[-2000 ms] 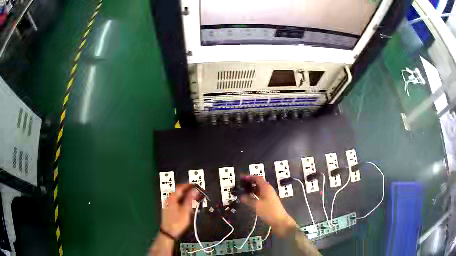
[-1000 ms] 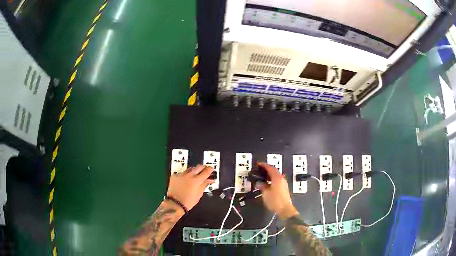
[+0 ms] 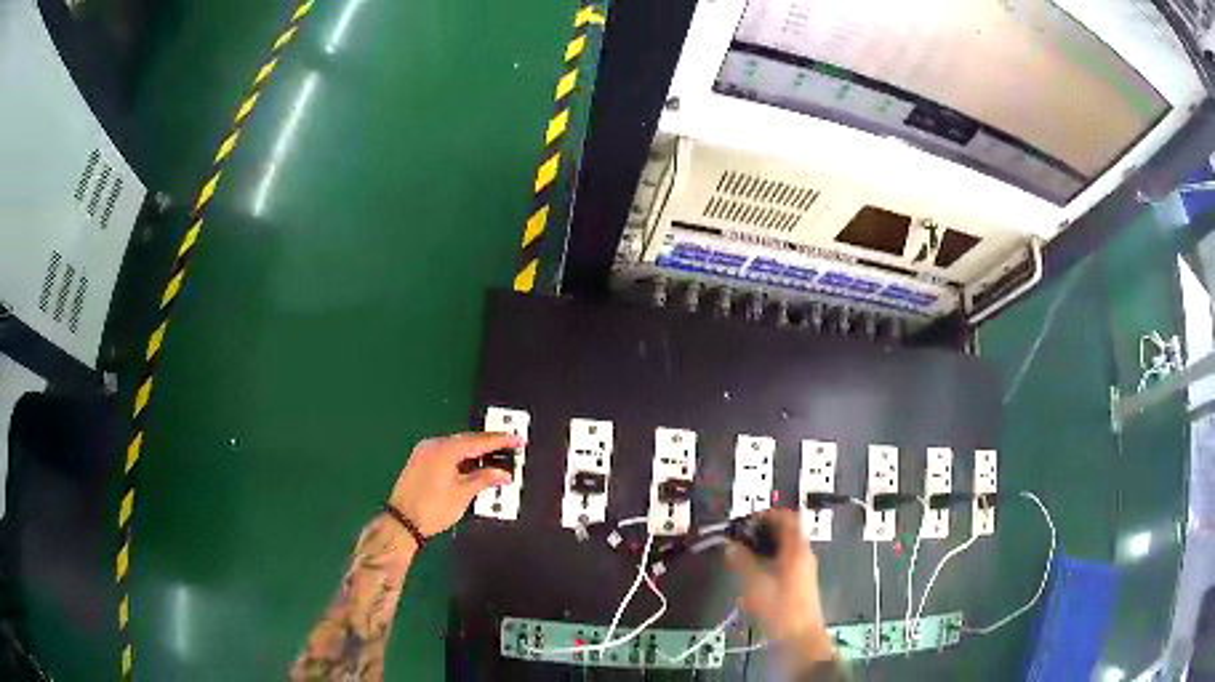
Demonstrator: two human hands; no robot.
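My left hand (image 3: 446,482) holds a small black power adapter (image 3: 496,461) at the leftmost white socket (image 3: 502,500). My right hand (image 3: 780,573), blurred, holds a black adapter (image 3: 754,536) just below the fourth socket (image 3: 754,461). Black adapters sit in the second socket (image 3: 588,482) and the third socket (image 3: 676,490), with no cord seen in them. The four right sockets hold adapters, most with white cords. Loose black cable ends (image 3: 656,565) lie below the third socket, with white cords running to the left green board (image 3: 613,645).
The rack's beige chassis (image 3: 800,213) and screen (image 3: 946,100) stand behind the black panel (image 3: 613,353). A right green board (image 3: 906,632) is at the near edge. A blue tray (image 3: 1077,613) is at the right. A white cabinet (image 3: 73,200) stands far left.
My left hand has moved from the second socket to the leftmost one. My right hand has left the third socket, where an adapter now shows, and moved right and nearer. The view has shifted.
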